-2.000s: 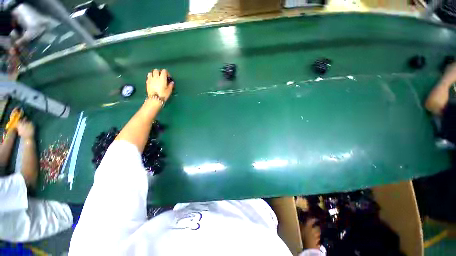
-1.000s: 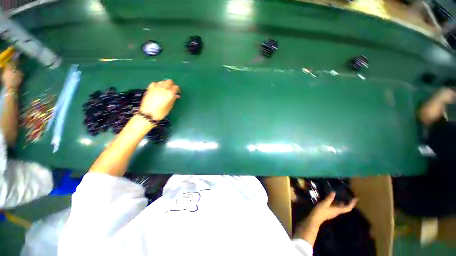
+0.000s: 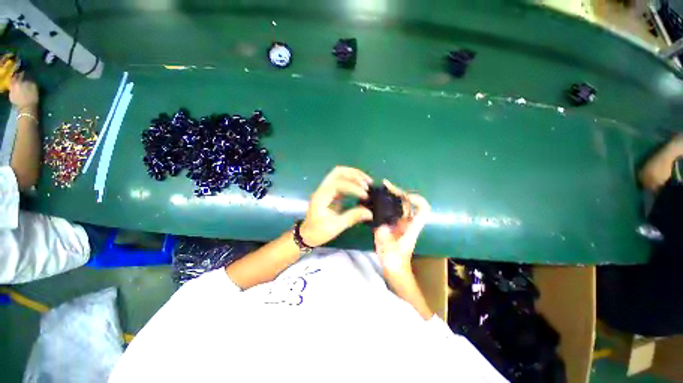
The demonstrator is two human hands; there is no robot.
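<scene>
My right hand (image 3: 401, 224) holds a round black housing (image 3: 386, 206) just above the near part of the green bench, in front of my chest. My left hand (image 3: 337, 207) is at the housing's left side, fingers and thumb close together; whether a small part is between them cannot be made out. A pile of small glossy black inserts (image 3: 210, 152) lies on the bench to the left. The open carton (image 3: 571, 314), full of black housings, stands at the bench edge on the right.
On the belt (image 3: 404, 37) beyond the seam are a white-faced unit (image 3: 279, 54) and several dark units (image 3: 345, 52). Pale divider strips (image 3: 114, 141) and small coloured parts (image 3: 70, 152) lie at left. Neighbours' arms are at both sides; a plastic bag (image 3: 77, 340) is on the floor.
My right hand has come up out of the carton with a housing. My left hand has moved from the inserts pile to meet it. The belt units appear further right.
</scene>
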